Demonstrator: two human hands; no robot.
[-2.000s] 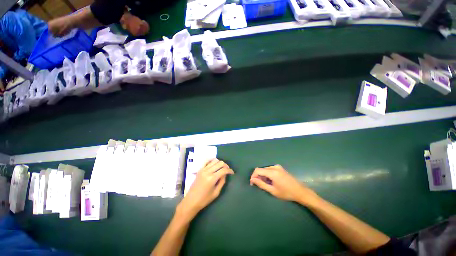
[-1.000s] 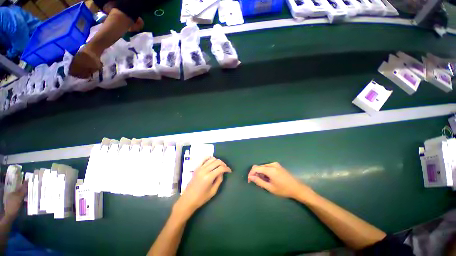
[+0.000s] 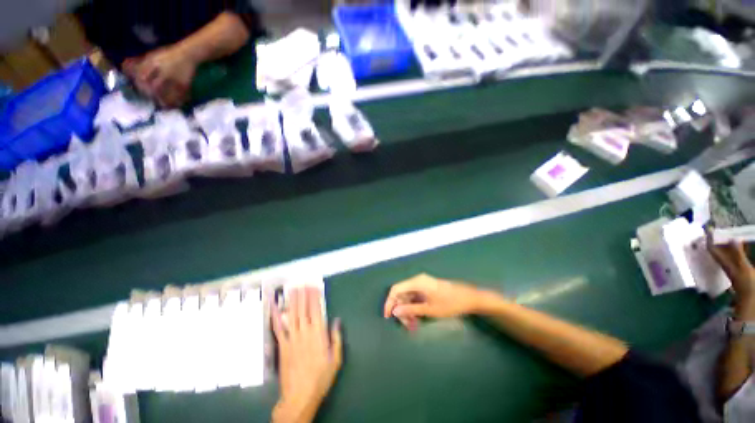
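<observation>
My left hand (image 3: 305,351) lies palm down on a white retail carton (image 3: 314,286), its fingers spread over it; most of the carton is hidden beneath them. The carton lies at the right end of a row of white cartons (image 3: 186,343) standing side by side. My right hand (image 3: 420,299) rests over the green worktop to the right, fingers loosely curled, with nothing seen in it. The frame is slightly blurred.
Bagged products (image 3: 223,144) line the far side of the belt (image 3: 397,198), near a blue bin (image 3: 50,111) and another person's hands. Cartons with purple faces (image 3: 560,173) lie on the belt at right. A neighbour's hand (image 3: 733,260) is by grouped cartons (image 3: 669,258) at the right edge.
My left hand has flattened and spread over the carton. The view has turned, shifting the right-hand cartons leftward. The neighbour's hand now shows at right; the far person's arm has drawn back from the bags.
</observation>
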